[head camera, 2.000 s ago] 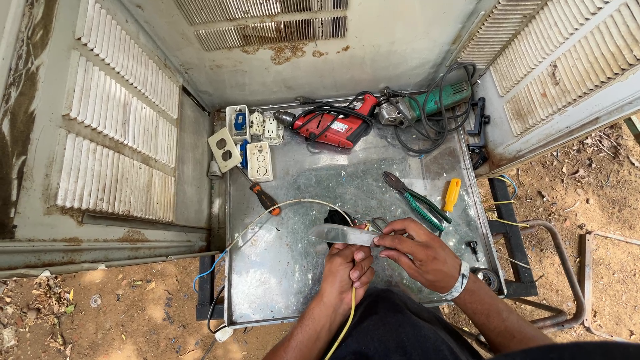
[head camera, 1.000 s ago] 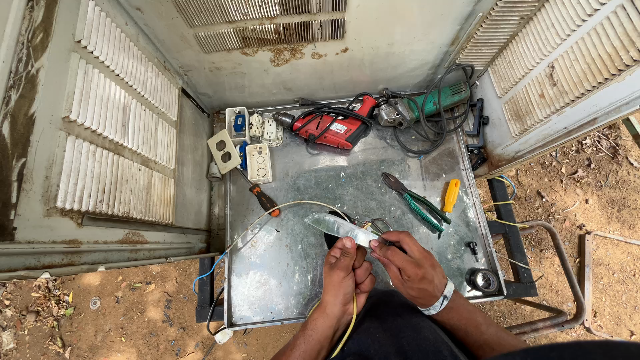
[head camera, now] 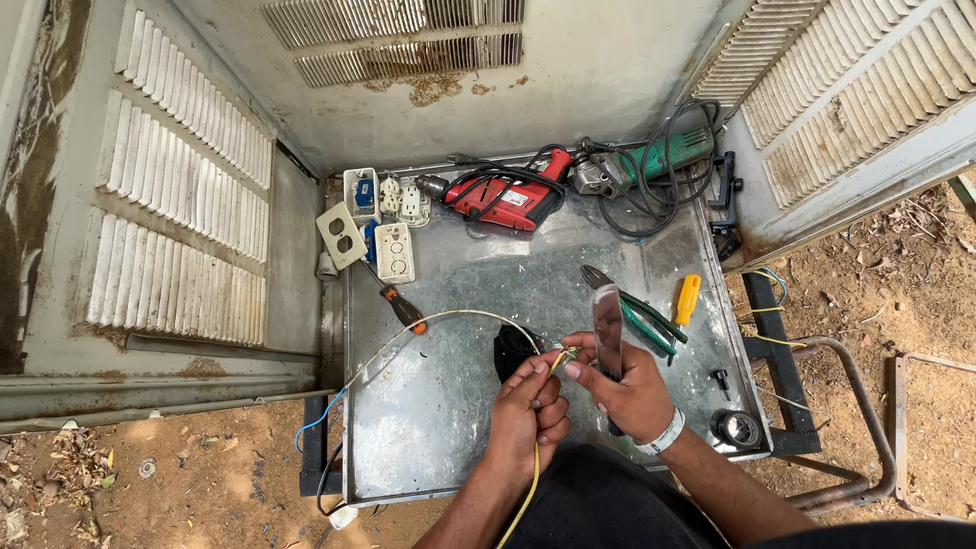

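Observation:
My left hand (head camera: 531, 412) holds a yellow electrical cable (head camera: 532, 476) near its end, where thin wires spread out. In my right hand (head camera: 629, 393) is a knife (head camera: 608, 328), its blade pointing up and away from the cable. The thumb and fingertips of that hand touch the wire ends (head camera: 568, 354). Behind my hands lies a black cloth-like item (head camera: 515, 352), partly hidden. A pale cable (head camera: 450, 313) arches over the metal table from the left, and whether it joins the yellow one is hidden.
On the metal table (head camera: 404, 473) lie green-handled pliers (head camera: 633, 309), a yellow-handled tool (head camera: 687, 299), a screwdriver (head camera: 402, 308), a tape roll (head camera: 738, 429), a red drill (head camera: 507, 194), a green angle grinder (head camera: 648, 164), outlet boxes (head camera: 394, 254) and a cover plate (head camera: 341, 234). Louvred metal panels (head camera: 183, 183) surround it.
The knife blade has swung from across the cable, pointing left, to upright in my right hand. My right fingertips have come to the wire ends beside my left hand.

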